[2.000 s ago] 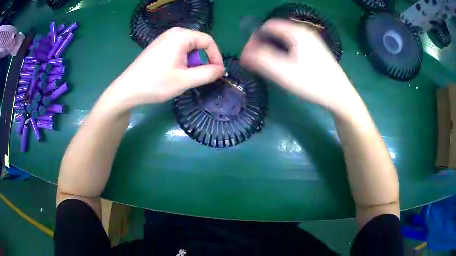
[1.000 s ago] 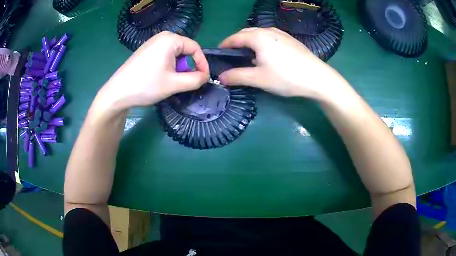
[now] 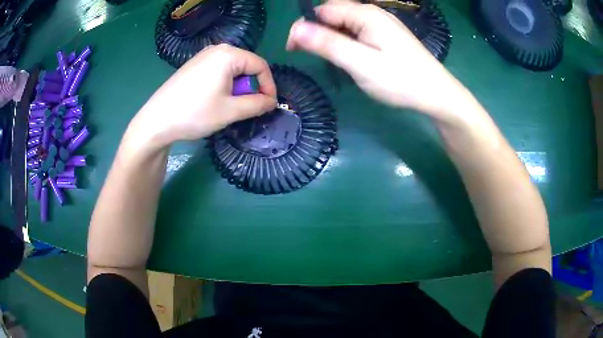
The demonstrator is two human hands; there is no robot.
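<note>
A black ribbed fan housing (image 3: 284, 168) lies on the green bench in front of me, its smooth hub (image 3: 276, 135) facing up. My left hand (image 3: 228, 89) is over its upper left part and holds a purple battery cell (image 3: 244, 85) in the curled fingers. The thumb and index fingertips meet near a tiny pale piece (image 3: 283, 106) at the hub's upper edge. My right hand (image 3: 363, 49) is raised above and right of the housing, holding a dark slim tool (image 3: 307, 9) that is partly cut off by the top edge. The tool's tip is hidden.
Many purple cells (image 3: 56, 142) are heaped at left beside a dark edging strip. Two more ribbed housings (image 3: 228, 36) (image 3: 433, 33) lie at the far side. A housing with a grey round centre (image 3: 522, 23) is at far right. A cardboard box (image 3: 597, 125) stands at the right edge.
My right hand has lifted up and away from the hub with the dark tool since a second ago. My left hand has stayed at the hub with the cell.
</note>
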